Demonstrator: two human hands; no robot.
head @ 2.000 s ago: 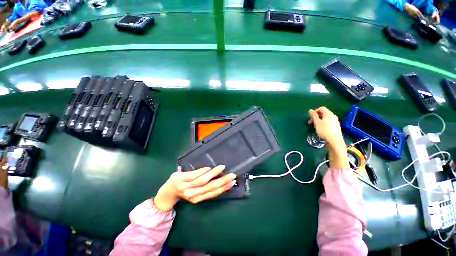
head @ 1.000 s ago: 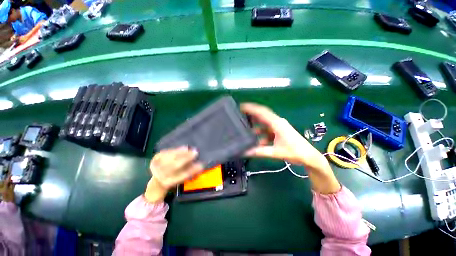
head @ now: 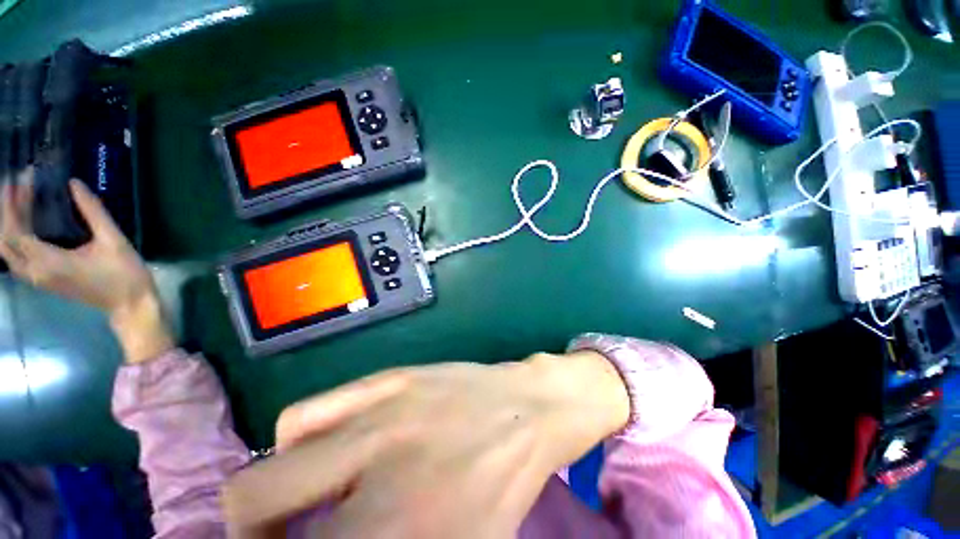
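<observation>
A dark handheld device with a red screen [head: 295,145] lies face up left of centre. Just below it lies another device with an orange screen [head: 305,284]; a white cable [head: 490,238] is plugged into its right side. My left hand [head: 79,253] is at the row of dark units [head: 100,158] standing on edge at the far left, its thumb and fingers around the lower end of one unit. My right hand [head: 421,442] is large and blurred at the bottom centre, back towards the camera; its fingers are partly cut off and what they hold is hidden.
A blue handheld device [head: 732,68] lies at the upper right, above a yellow ring [head: 639,187]. A small shiny item [head: 607,98] lies left of them. A white power strip [head: 842,190] with plugs stands at the bench's right side. Dark items and blue crates show beyond the lower right edge.
The unit held in both hands is gone from them; a red-screened unit now lies above the orange-screened one. My left hand has moved left to the row, my right hand towards the camera. The view has shifted.
</observation>
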